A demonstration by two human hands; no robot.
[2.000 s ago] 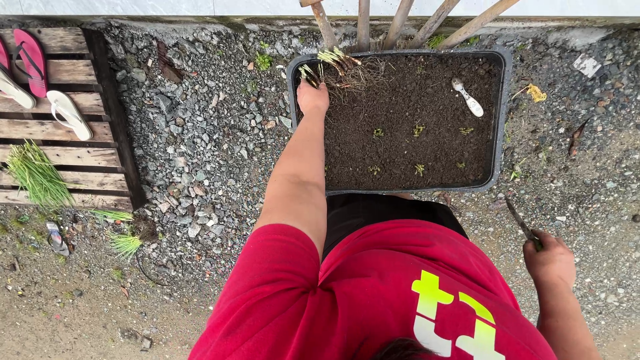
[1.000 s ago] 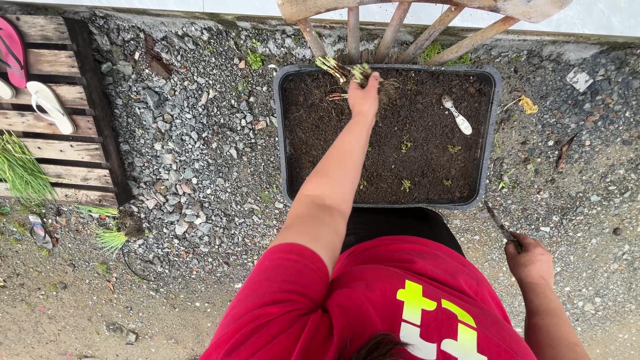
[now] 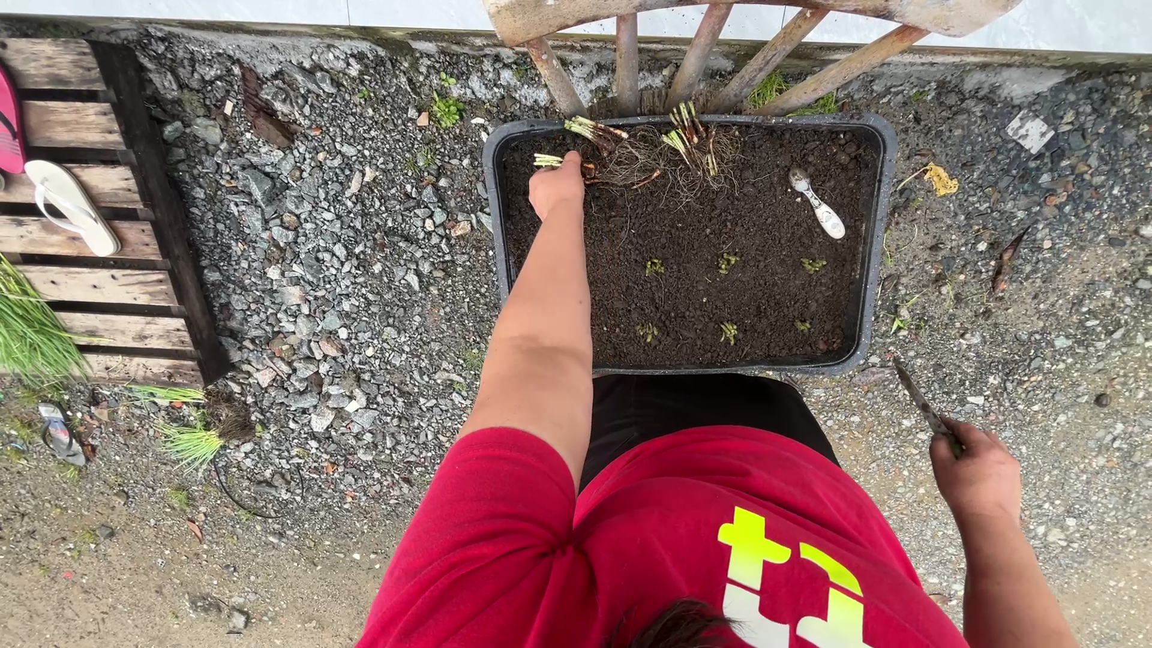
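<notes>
My left hand (image 3: 556, 186) is at the upper left of a dark plastic tub (image 3: 882, 243) of soil (image 3: 684, 234), its fingers closed on cut plant stems (image 3: 547, 161). More rooted stems (image 3: 688, 144) lie along the tub's far edge, some just right of my fingers. Small green plant tufts (image 3: 727, 262) stand in the soil in rows. On the soil at the right lies a spoon (image 3: 821, 207) with a pale handle. Outside the tub, at the lower right, my right hand (image 3: 976, 470) grips a knife (image 3: 920, 396) by its handle, blade toward the tub.
A wooden chair (image 3: 702, 54) with spindles stands against the tub's far side. At left, a wooden pallet (image 3: 99, 283) holds flip-flops (image 3: 72, 207) and long green leaves (image 3: 34, 324). Leafy clumps with roots (image 3: 193, 441) lie on the ground beside it. Gravel (image 3: 342, 270) surrounds the tub.
My left hand has moved left from the bundle at the tub's far edge, where it was one second ago. Stems now lie there in separate groups. My right hand still holds the knife.
</notes>
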